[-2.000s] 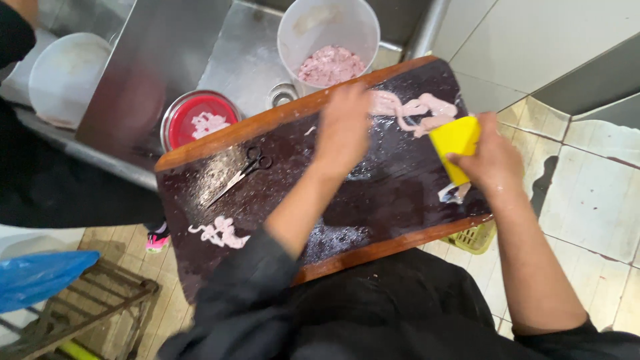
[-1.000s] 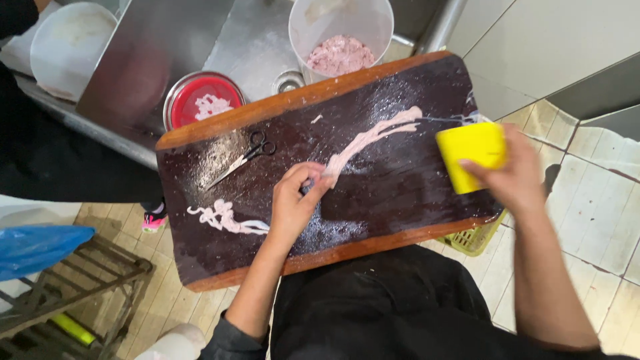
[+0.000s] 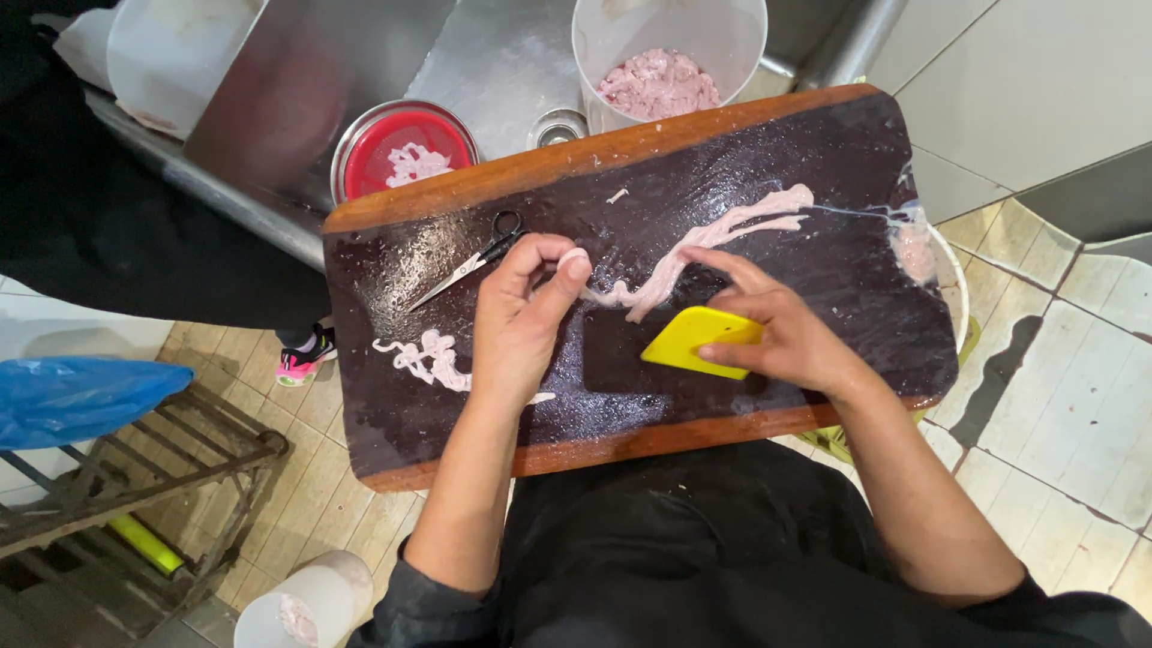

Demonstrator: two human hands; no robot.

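Across a dark wet board with wooden edges (image 3: 630, 441) lies a long strip of pale pink raw meat or tissue (image 3: 693, 247). My left hand (image 3: 531, 315) pinches the strip's near-left end between thumb and fingers. A yellow plastic scraper (image 3: 702, 342) is in my right hand (image 3: 774, 333), whose extended index finger touches the middle of the strip. Black-handled scissors (image 3: 468, 265) lie just left of my left hand. More pale pieces (image 3: 427, 360) rest at the board's lower left, partly behind my left wrist. Another pinkish lump (image 3: 913, 243) sits at the right edge, joined by a thin strand.
Behind the board is a steel sink (image 3: 486, 72) with a red round container (image 3: 405, 148) and a clear tub of pink pieces (image 3: 661, 81). A person in dark clothing (image 3: 135, 207) stands at left. A metal rack (image 3: 135, 477) holds a blue bag (image 3: 90, 396). Below is a white container (image 3: 306, 603).
The strip was bunched toward the upper right and now lies stretched diagonally. The scraper has moved left from the board's right side with my right hand. The scissors have stayed on the board.
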